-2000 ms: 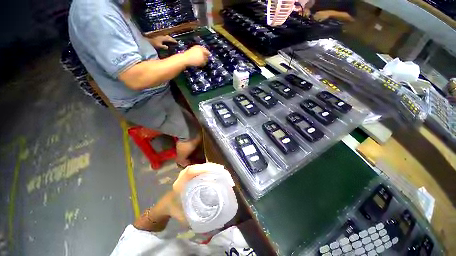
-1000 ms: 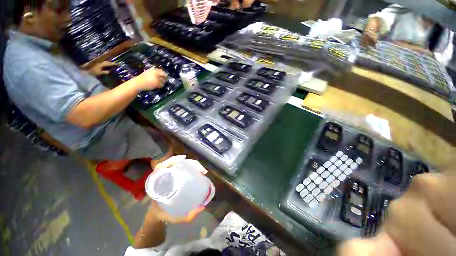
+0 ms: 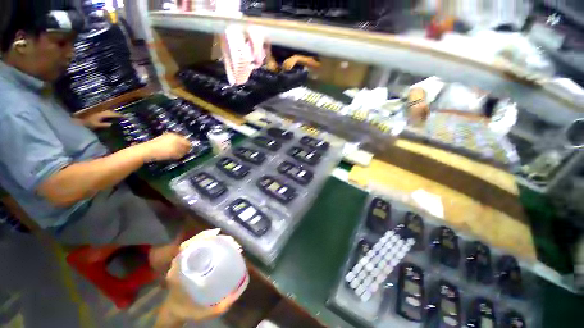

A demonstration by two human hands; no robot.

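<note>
My left hand [image 3: 181,301] is low in the view, left of centre, around a translucent round plastic cup or bottle [image 3: 214,272] held close to the camera, beside the bench edge. My right hand is not in view. A clear blister tray [image 3: 346,300] at the lower right holds black device housings [image 3: 410,291] in two rows. A sheet of silver-white rounded stickers [image 3: 379,265] lies over its left end. A second clear tray [image 3: 272,246] of black housings with pale labels lies to its left on the green bench.
A small white bottle [image 3: 219,139] stands behind the second tray. A seated person [image 3: 70,147] works at black parts on the left, near a red stool [image 3: 112,275]. A plywood board [image 3: 442,186] and yellow-marked trays [image 3: 346,114] lie beyond. A pink fan [image 3: 238,56] is under the shelf.
The view has swung right and up, showing the raised shelf and more of the right tray. My right hand, blurred at the lower right a second ago, is gone. My left hand still holds the cup.
</note>
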